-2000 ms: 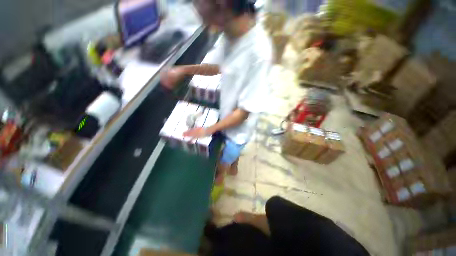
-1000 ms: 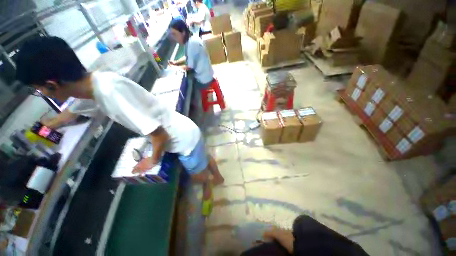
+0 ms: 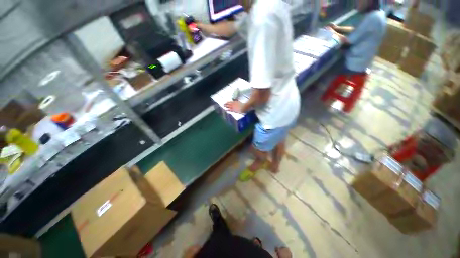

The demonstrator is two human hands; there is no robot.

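Note:
Neither of my hands can be made out. A blurred skin-coloured patch beside my dark trousers at the bottom edge is too unclear to name. Nearest in front, a large brown shipping carton [image 3: 108,209] with a white label and open flaps sits tilted in view on the green bench [image 3: 189,146]. Farther along, a block of small product boxes [image 3: 234,108] with white tops and blue sides stands on the bench. A standing worker's hand rests on it, beside a pale object that looks like a scanner.
The standing worker [image 3: 272,65] reaches over the raised shelf. A label printer [image 3: 169,61] and tape roll [image 3: 61,119] are on the shelf. Another person sits on a red stool [image 3: 346,91]. Sealed cartons [image 3: 398,194] stand on the floor at right, near a cable. A metal post crosses the left.
The view has swung left and down. The large open carton has come into view, and the standing worker now appears nearer the middle. The worker's hand still rests on the boxes.

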